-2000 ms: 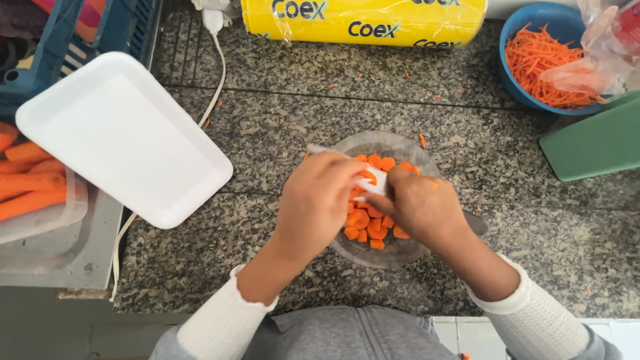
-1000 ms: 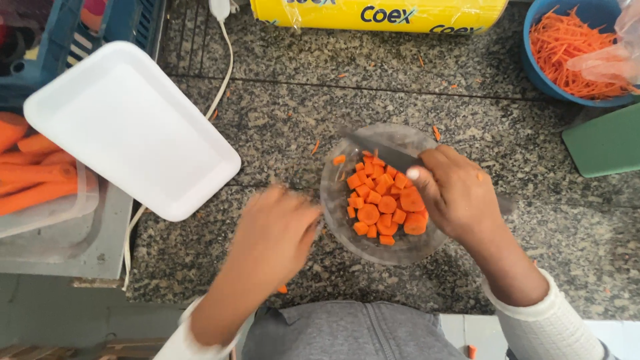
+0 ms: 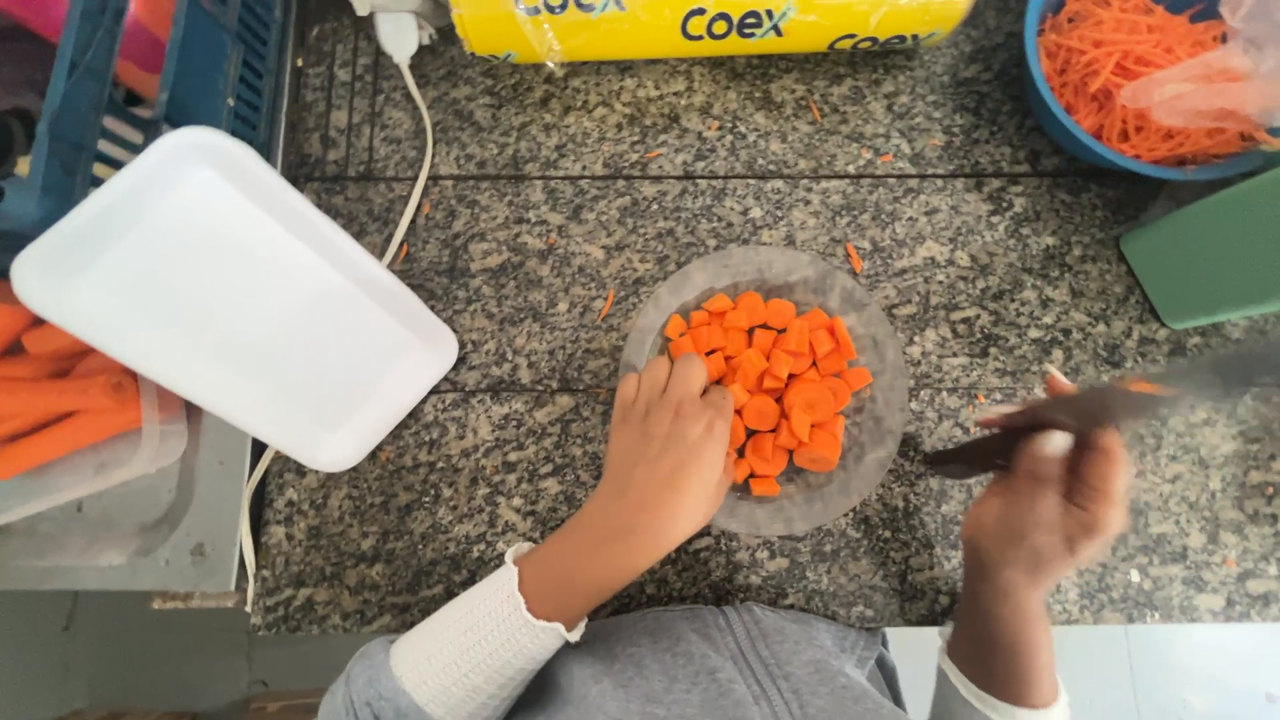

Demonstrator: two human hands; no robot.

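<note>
A clear glass plate (image 3: 868,480) on the granite counter holds a heap of cut carrot pieces (image 3: 762,410), some cubes, some round slices. My left hand (image 3: 668,450) rests at the left side of the heap, its fingertips against the pieces; whether it grips one cannot be seen. To the right of the plate, over the counter, my right hand (image 3: 1045,510) holds a dark-handled knife (image 3: 1085,412), blurred, with its blade pointing right and a bit of orange on it.
A white foam tray (image 3: 240,300) lies at the left, over the edge of a plastic container of peeled carrots (image 3: 70,400) and near a blue crate (image 3: 200,80). A yellow roll (image 3: 700,25), a blue bowl of shredded carrot (image 3: 1060,110) and a green container (image 3: 1210,250) stand farther back.
My hands were together over the plate at first, then parted. My right hand has moved right, off the plate, with the knife. My left hand has come onto the carrot pieces.
</note>
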